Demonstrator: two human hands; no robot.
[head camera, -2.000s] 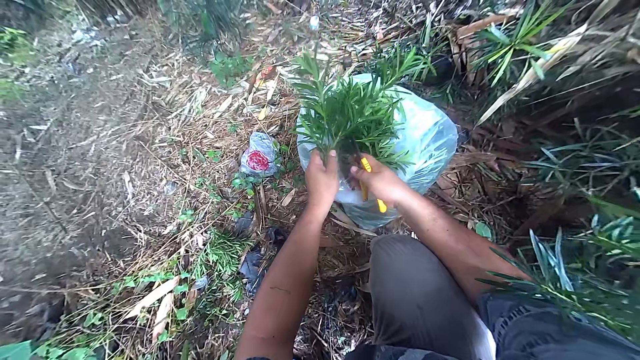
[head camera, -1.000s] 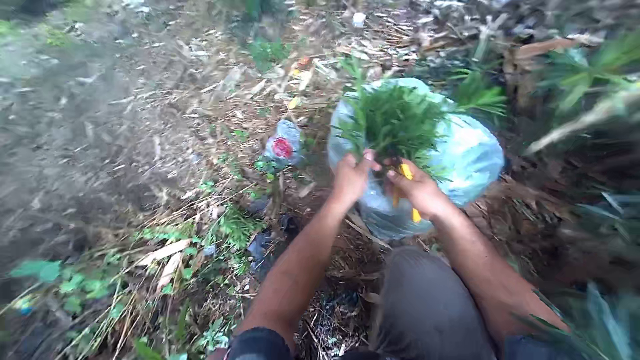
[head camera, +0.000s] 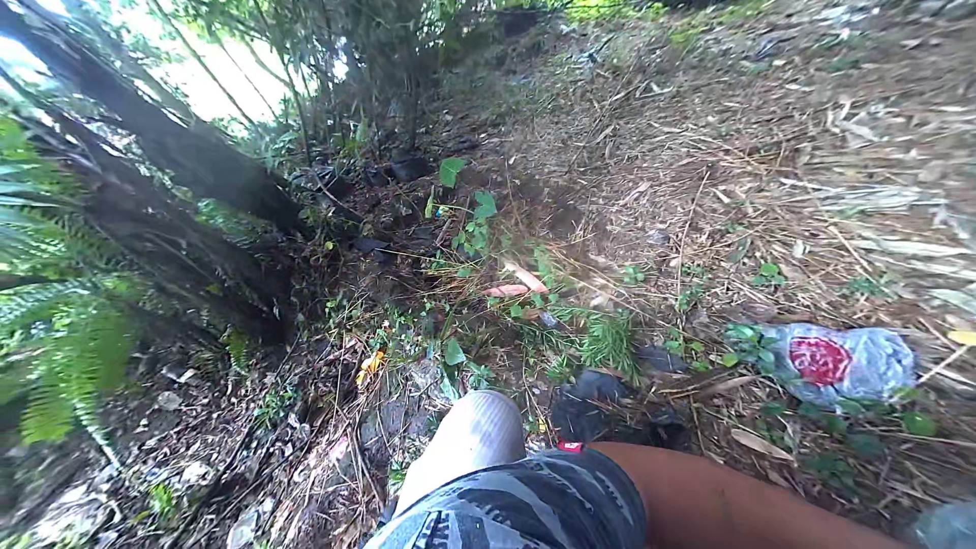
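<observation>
Neither of my hands is in the head view. My left upper arm, in a dark patterned sleeve (head camera: 526, 503), crosses the bottom, and the bare forearm (head camera: 732, 496) runs out of the lower right corner. A knee in light cloth (head camera: 476, 431) shows beside the sleeve. A crumpled clear plastic bag with a red print (head camera: 873, 366) lies on the ground at the right. A small part of pale plastic (head camera: 945, 526) shows in the bottom right corner. The cut greens and the yellow-handled tool are out of sight.
Leaning dark trunks (head camera: 191, 168) and a fern (head camera: 84, 335) stand at the left. Dark plastic scraps (head camera: 591, 404), a tuft of narrow green leaves (head camera: 608, 339) and dry brown sheaths (head camera: 522, 280) lie on the littered ground. Dry leaf litter (head camera: 686, 175) covers the slope behind.
The view has swung far to the left. My hands, the leafy bunch, the yellow-handled tool and most of the large pale bag, in view earlier, are outside the frame.
</observation>
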